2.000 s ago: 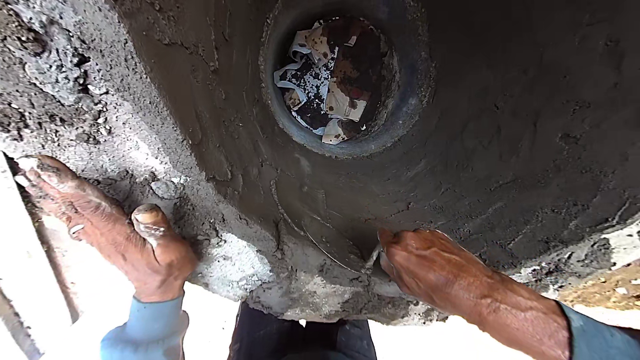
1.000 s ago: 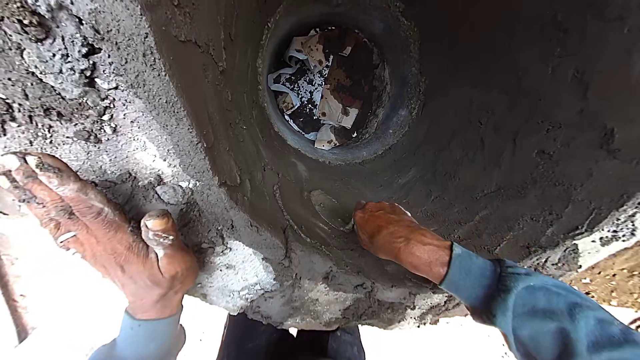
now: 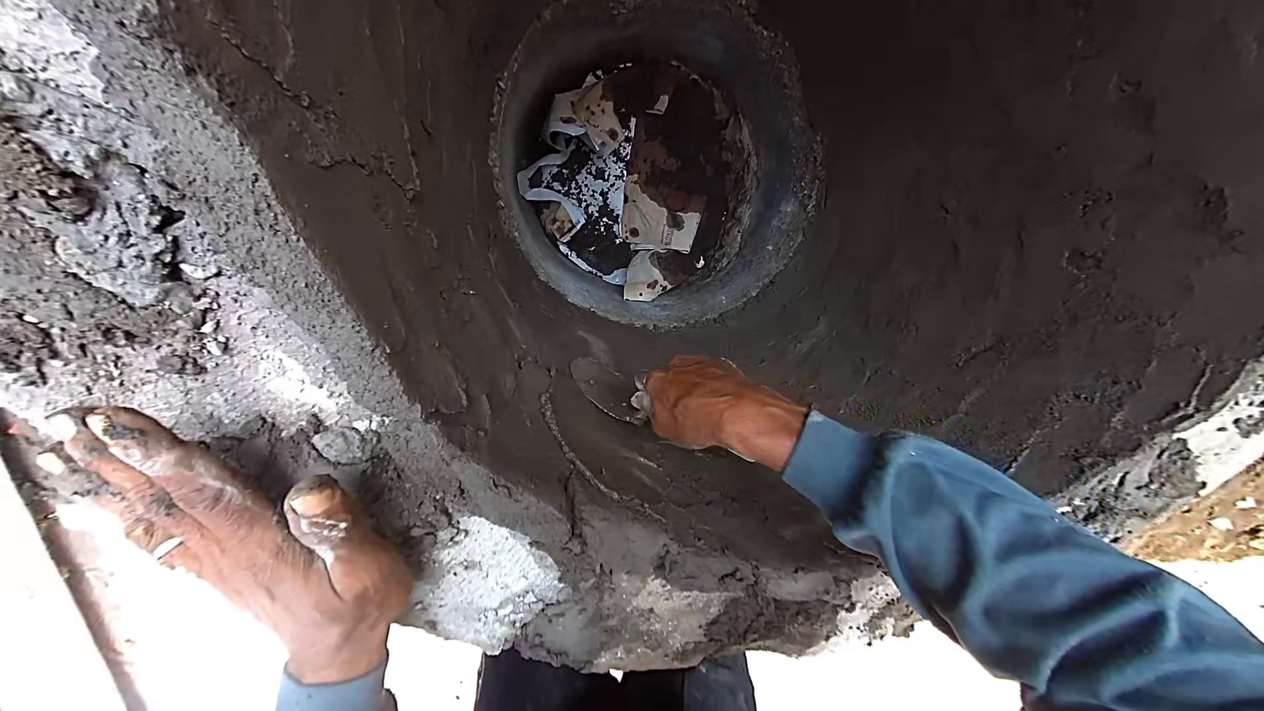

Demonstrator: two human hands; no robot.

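My right hand (image 3: 696, 403) is closed around the handle end of a trowel, whose thin metal blade (image 3: 604, 387) lies against the wet grey mortar (image 3: 474, 365) just below a round opening. The handle itself is hidden by my fingers. At the lower left my left hand (image 3: 247, 538), smeared with mortar and wearing a ring, rests with its fingers stretched out on the rough edge of the pit. It holds nothing. A curved ridge in the mortar runs to the lower left of the blade.
The round opening has a smooth grey rim (image 3: 662, 311), with torn paper scraps (image 3: 657, 222) and dark soil inside. Rough, crumbly mortar (image 3: 128, 227) covers the ledge at the left. My dark-clothed legs (image 3: 612, 686) stand below the near edge, and brown gravelly soil (image 3: 1205, 518) lies at the right.
My right hand has moved with the trowel from the near lower edge up and inward, closer to the round opening. My left hand has stayed on the edge.
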